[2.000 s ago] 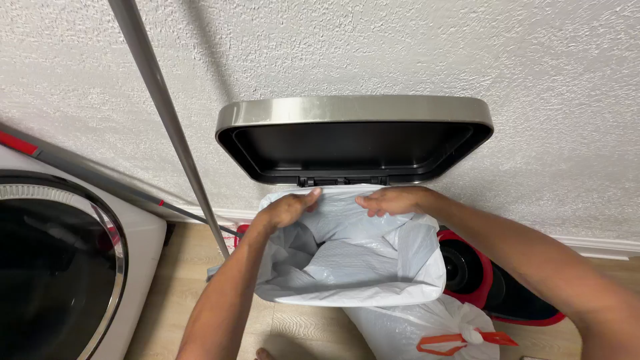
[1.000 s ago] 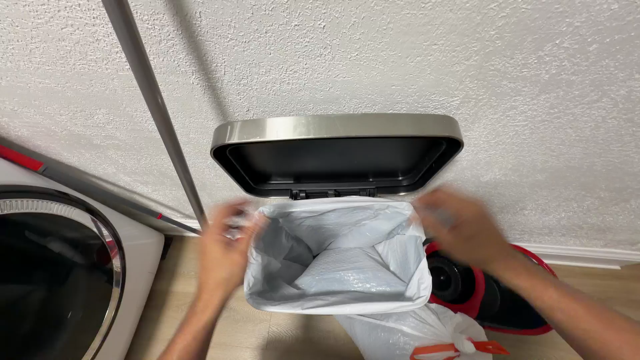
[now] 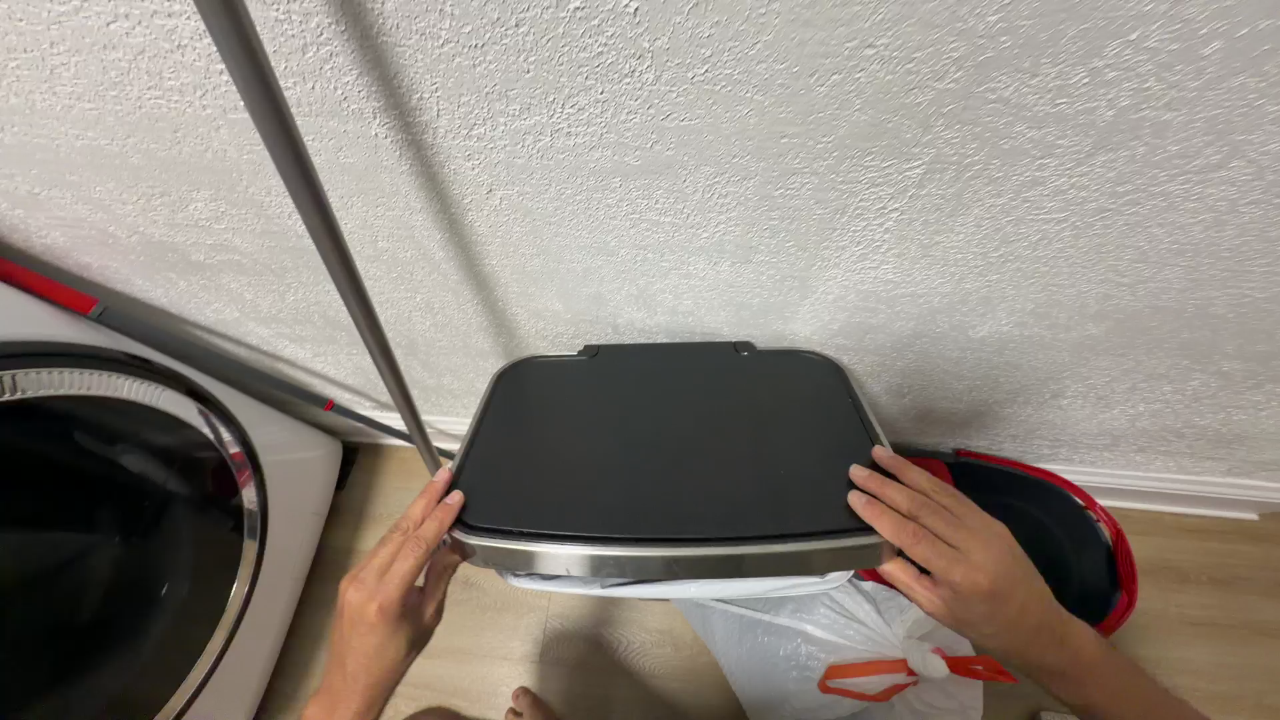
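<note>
The black lid with a steel rim [image 3: 665, 450] lies down over the trash can, its hinge toward the wall. Below its front edge shows a strip of white bin liner [image 3: 690, 586]. My left hand [image 3: 395, 590] touches the lid's front left corner with its fingertips. At the right side, my right hand [image 3: 950, 550] rests its fingers on the lid's edge. A tied white trash bag [image 3: 770, 650] with an orange drawstring [image 3: 865, 680] stands on the floor in front of the can, partly hidden by it and the lid.
A front-loading machine with a round dark door [image 3: 110, 550] is at the left. A grey pole [image 3: 310, 200] and a red-and-grey handle [image 3: 200, 355] lean beside it. Behind is a textured wall [image 3: 800, 180]. A black and red container [image 3: 1050, 540] sits at the right. A bare foot shows at the bottom.
The lid, raised against the wall in both earlier frames, has come down over the lined can. My hands have moved from the liner's rim to the lid's sides.
</note>
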